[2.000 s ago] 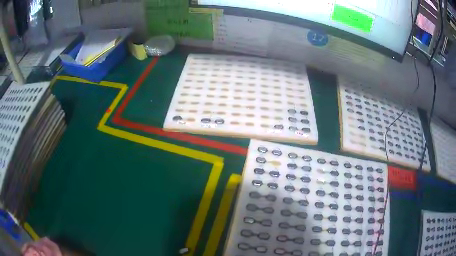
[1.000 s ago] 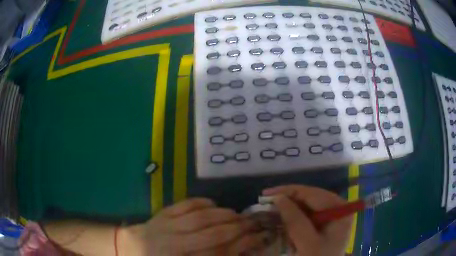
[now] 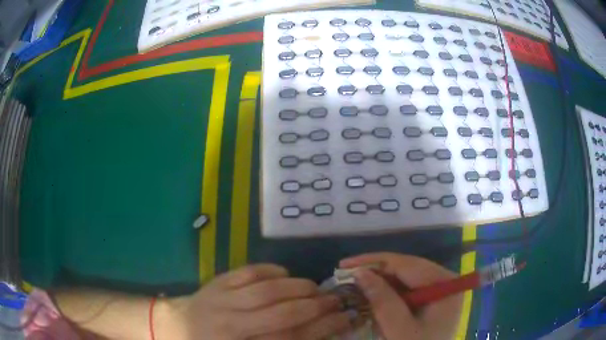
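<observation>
The white foam parts tray [image 3: 399, 224] lies in front of me with rows of oval dark-rimmed parts, the lower ones linked in pairs. My left hand [image 3: 256, 307] is below it, fingers together on a small silver-grey round fixture [image 3: 347, 289], mostly hidden by fingers. My right hand [image 3: 405, 292] is at the fixture's right side and holds a red pen-like tool [image 3: 445, 290] with a whitish rear end pointing right. A small whitish piece shows at its fingertips. A loose oval part [image 3: 201, 222] lies on the green mat beside the yellow tape.
More white trays stand at the far edge [image 3: 199, 33], the upper right [image 3: 531, 33] and the right edge [image 3: 591, 199]. A tray stack [image 3: 14, 153] is at the left edge. A thin red and dark cord [image 3: 509, 113] hangs over the tray's right side. A blue bin [image 3: 50, 26] is upper left.
Since two seconds ago the view has tilted down to the bench front, and both hands have come into view at the fixture. Over the last second they have moved only slightly.
</observation>
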